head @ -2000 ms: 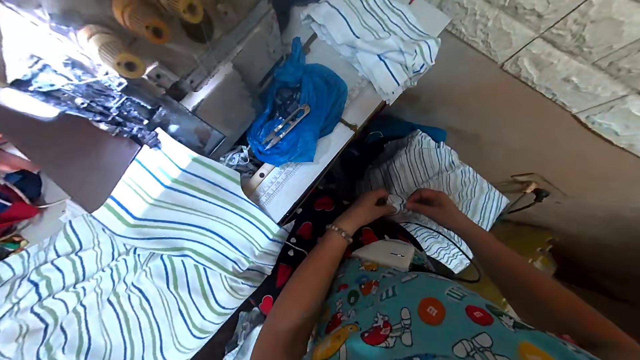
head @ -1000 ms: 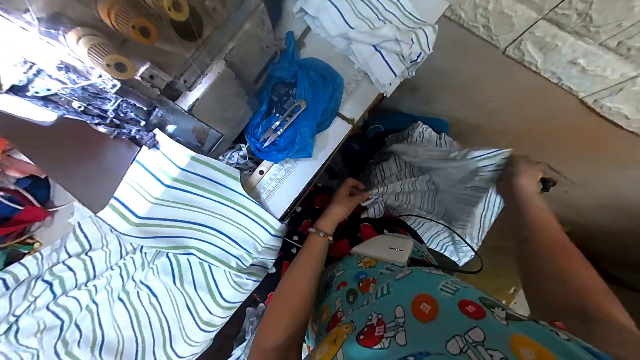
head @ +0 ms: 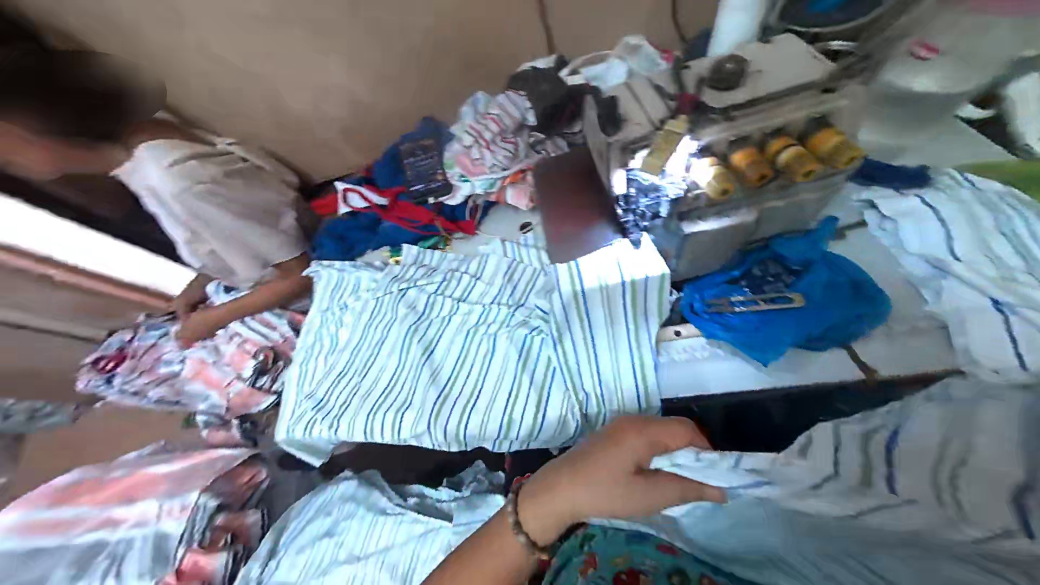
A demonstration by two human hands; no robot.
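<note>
My left hand point(head: 621, 479), a beaded bracelet on its wrist, pinches the edge of a striped cloth piece point(head: 877, 479) at the lower right. My right hand is out of view. Another white cloth with blue and green stripes point(head: 439, 349) lies over the table, its right end under the head of the sewing machine point(head: 715, 236). Right of the machine head, thread snips point(head: 756, 303) rest on a blue plastic bag point(head: 845, 301). A further striped garment point(head: 366, 528) is low in the view, left of my forearm.
A person point(head: 219, 203) at the left handles patterned cloth point(head: 195, 366). Thread cones point(head: 788, 158) stand on the machine. Mixed fabrics point(head: 398, 203) are heaped behind the table, and more striped cloth point(head: 967, 252) lies at the right.
The view has swung left, bringing the other person into sight. My right hand, which held the far side of the cloth a second ago, has left the view. My left hand still grips cloth.
</note>
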